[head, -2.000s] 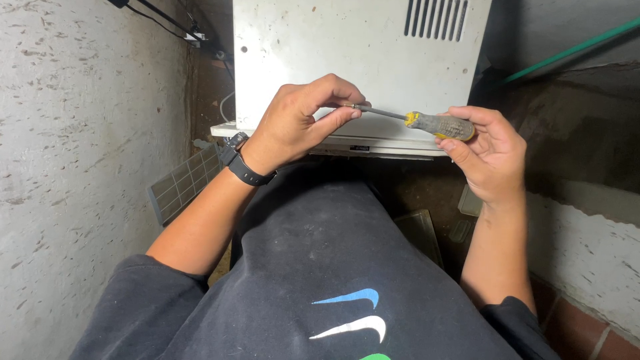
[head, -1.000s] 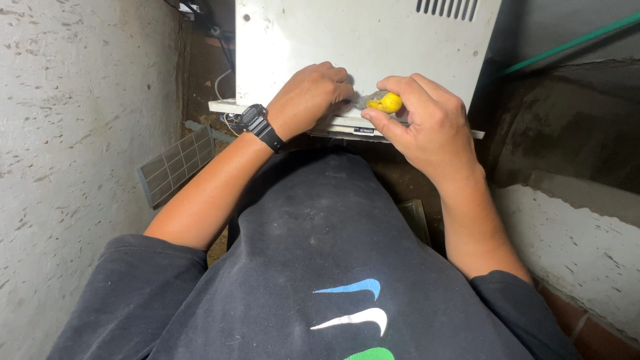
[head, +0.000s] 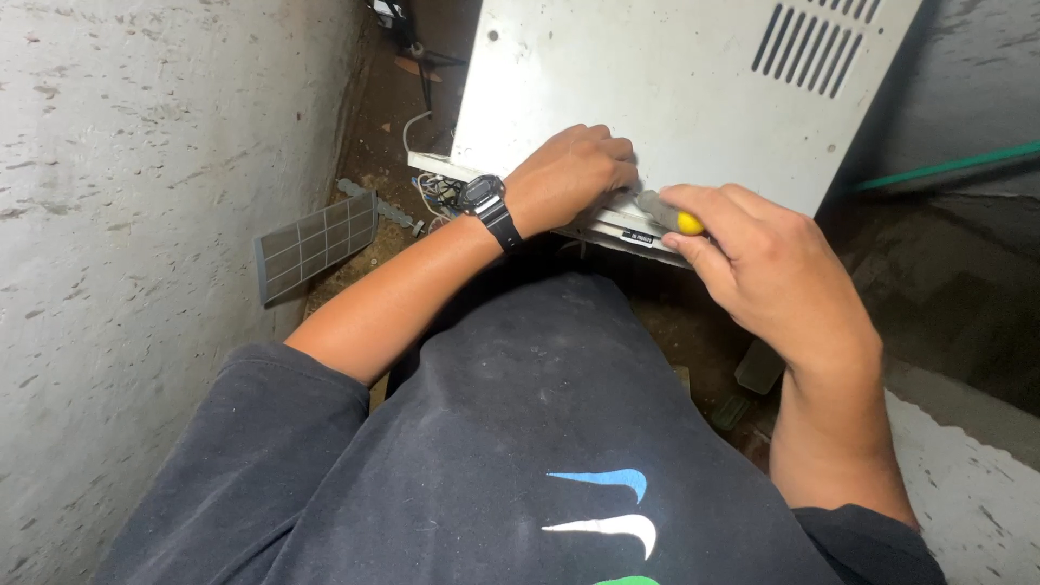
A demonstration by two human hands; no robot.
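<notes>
My right hand (head: 772,276) holds a screwdriver (head: 670,213) by its grey and yellow handle, close to the front edge of a white metal housing (head: 650,89) with vent slots. The screwdriver points away from me toward my left hand, and its tip is hidden. Curled at the same edge, my left hand (head: 577,175) has its fingertips near the screwdriver's shaft; whether they hold a screw cannot be seen. A black digital watch (head: 487,203) is on my left wrist. Under that wrist, wires (head: 439,195) show at the housing's corner.
A mesh air filter (head: 317,248) in a grey frame leans near the rough wall (head: 162,162) on the left. A green hose or rod (head: 951,166) runs along the right. Dark cables and a small stand (head: 418,53) lie behind the housing's left side.
Two seconds ago the screwdriver lay crosswise between both hands above the housing's edge. Both hands have since come down to the edge, the right one moving left, and the screwdriver now points away from me.
</notes>
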